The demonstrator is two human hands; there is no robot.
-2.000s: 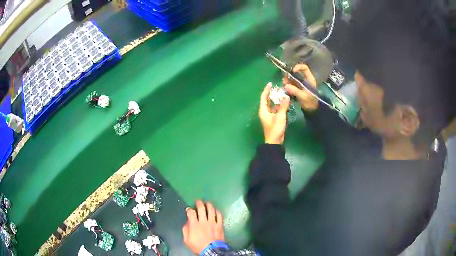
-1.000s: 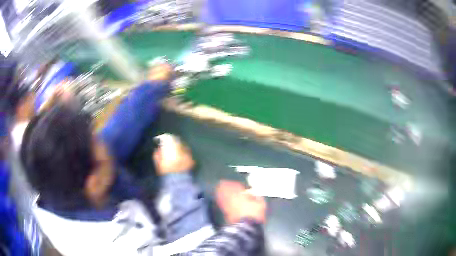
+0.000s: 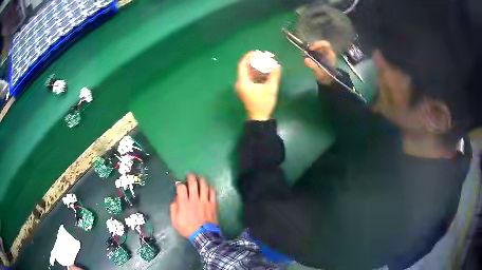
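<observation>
My right hand [image 3: 193, 206], in a plaid sleeve with a blue cuff, rests palm down on the bench with its fingers a little apart, empty. A fingertip of my left hand [image 3: 75, 268] shows at the bottom edge, touching or very near a white cloth or paper piece [image 3: 65, 247]; the rest is cut off. Between my hands, on the dark mat [image 3: 172, 250], lie several board assemblies. One has a white part [image 3: 115, 227] wired to a green circuit board [image 3: 119, 255].
A worker in black [image 3: 370, 211] on the right holds a white part [image 3: 263, 61] and a thin soldering iron [image 3: 309, 54]. Two board assemblies lie on the green belt [image 3: 174, 79]. A worn pale edge strip [image 3: 79, 166] borders the mat. A blue tray [image 3: 58, 39] stands upper left.
The view swung left to another worker, then back. The neighbour's hand with the white part is now lower-left of where it was and apart from the iron. My right hand stays on the bench.
</observation>
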